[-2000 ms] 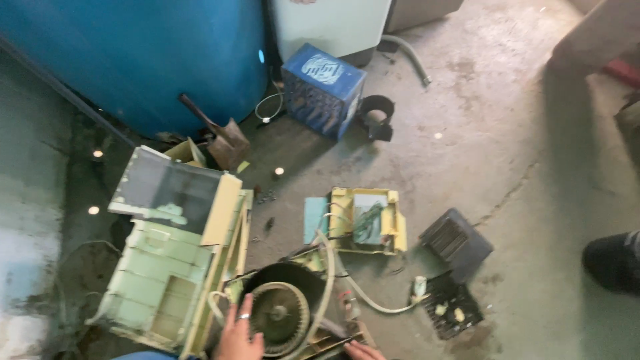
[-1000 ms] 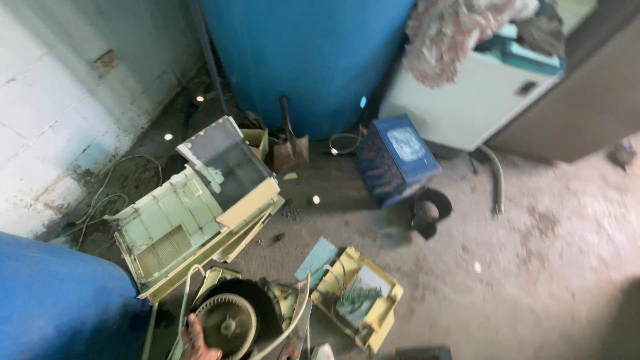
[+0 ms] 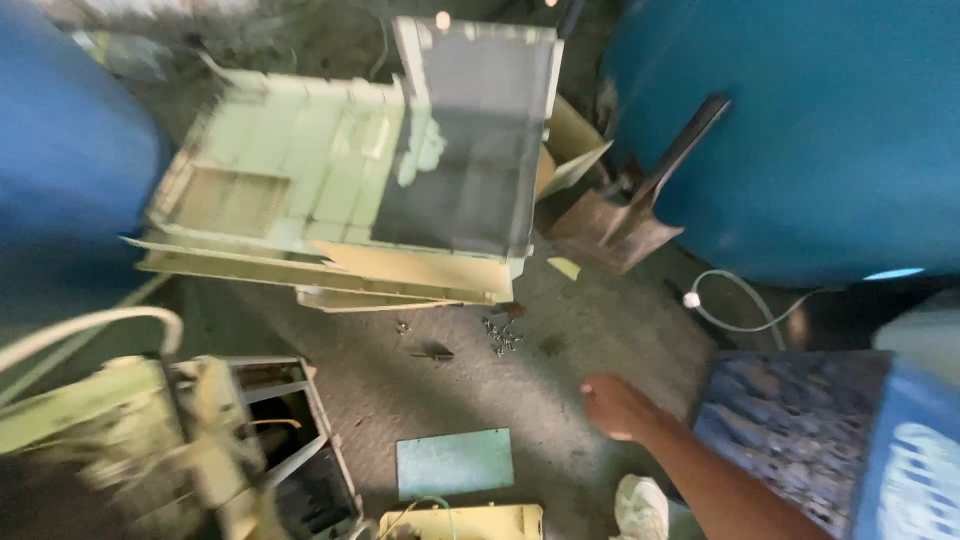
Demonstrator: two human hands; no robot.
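Observation:
My right hand point(image 3: 616, 407) is over the concrete floor, to the right of a small pile of screws point(image 3: 502, 334). Its fingers look curled, and blur hides whether anything is in them. A few more screws point(image 3: 403, 328) and a small dark piece point(image 3: 436, 352) lie left of the pile. Below them is a flat greenish plate point(image 3: 454, 459), close to a yellow plastic part point(image 3: 480, 522) with thin wires. At lower left stands the blurred yellowish machine housing point(image 3: 214, 442) with a pale hose point(image 3: 97, 319). My left hand is out of view.
Pale green plastic panels point(image 3: 307, 157) with a dark section lie at upper left. A rusty shovel point(image 3: 619, 225) leans by a large blue tank point(image 3: 795, 150), with a cardboard box point(image 3: 574, 146) beside it. A blue printed box point(image 3: 795, 435), a thin looped hose point(image 3: 739, 279) and a shoe point(image 3: 641, 506) are at right.
My right hand has come out over the floor near the screws. My left hand, earlier at the round fan wheel, has gone out of view. The view has shifted toward the panels and shovel.

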